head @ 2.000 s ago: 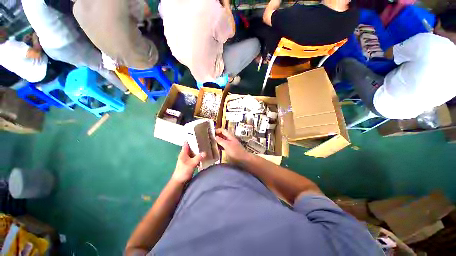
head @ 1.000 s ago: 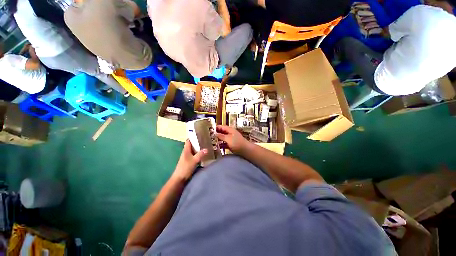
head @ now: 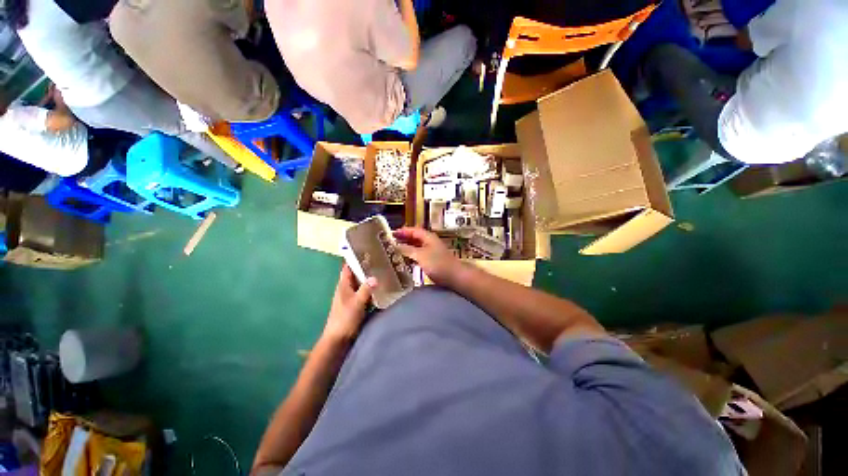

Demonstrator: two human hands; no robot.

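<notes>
A white plastic housing shell [head: 379, 258] is held close to my body, its hollow side facing up, with a few small pale pieces inside along its right side. My left hand [head: 351, 299] grips its lower left side, thumb over the rim. My right hand [head: 423, 253] is at its upper right edge, fingertips close together; whether they pinch a small part cannot be told. The main carton [head: 542, 244] full of white shells stands just beyond my right hand. The small-parts box [head: 368, 182] sits inside the second carton [head: 321, 232], with pale pieces in it.
An open brown carton [head: 595, 158] stands right of the main carton. Blue stools [head: 177, 177] and an orange chair [head: 567, 37] stand ahead, with seated people [head: 344, 56]. Crumpled cartons [head: 781, 353] lie at lower right. A grey cylinder [head: 100, 354] lies at left on the green floor.
The shell has tilted, so more of its hollow inside shows. Both hands stay on or at it. The view has shifted slightly.
</notes>
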